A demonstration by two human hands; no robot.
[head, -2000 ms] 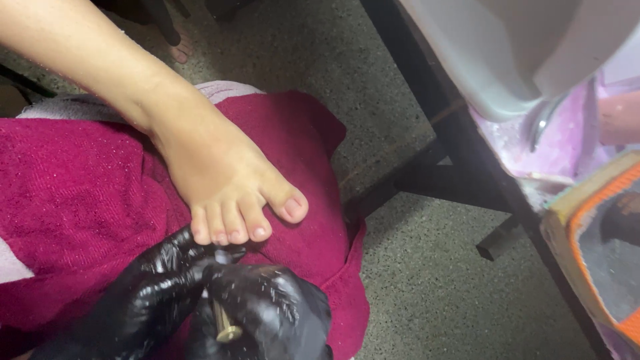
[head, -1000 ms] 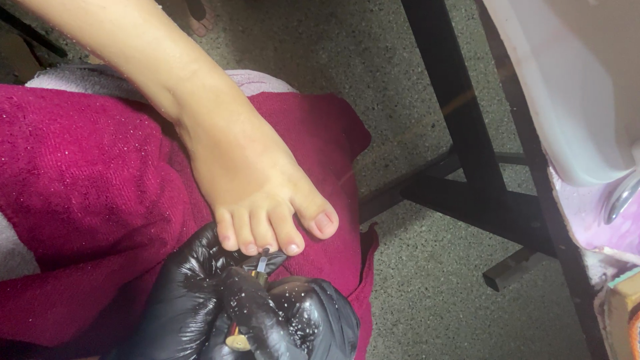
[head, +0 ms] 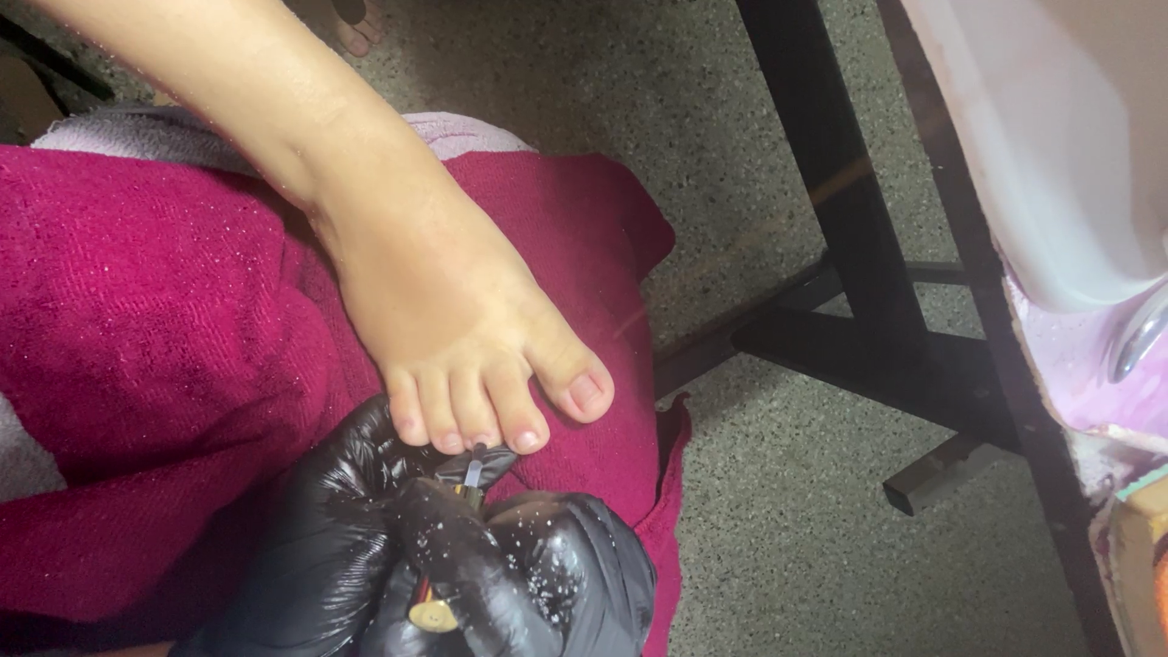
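Another person's bare foot (head: 438, 283) rests over a magenta towel (head: 164, 301), toes toward me. My left hand (head: 328, 538), in a black glove, is at the toe tips from below, its fingers partly beneath the smaller toes. In a black glove too, my right hand (head: 529, 575) is shut on a slim tool with a brass-coloured round end (head: 432, 616). The tool's narrow pale tip (head: 474, 473) points up at the middle toe's nail, where a small dark spot shows. White specks dot the right glove. The left fingertips are partly hidden.
A black metal table frame (head: 858, 201) stands on the speckled floor (head: 821, 547) at right. Above it are a white basin (head: 1068, 155), a metal handle (head: 1141, 333) and a cream-and-orange object (head: 1141, 547) at the edge. Part of another foot (head: 356, 27) shows at the top.
The tool's tip, low among the gloved fingers two seconds ago, has come up to the middle toe. The view has shifted, so the foot appears lower and farther right.
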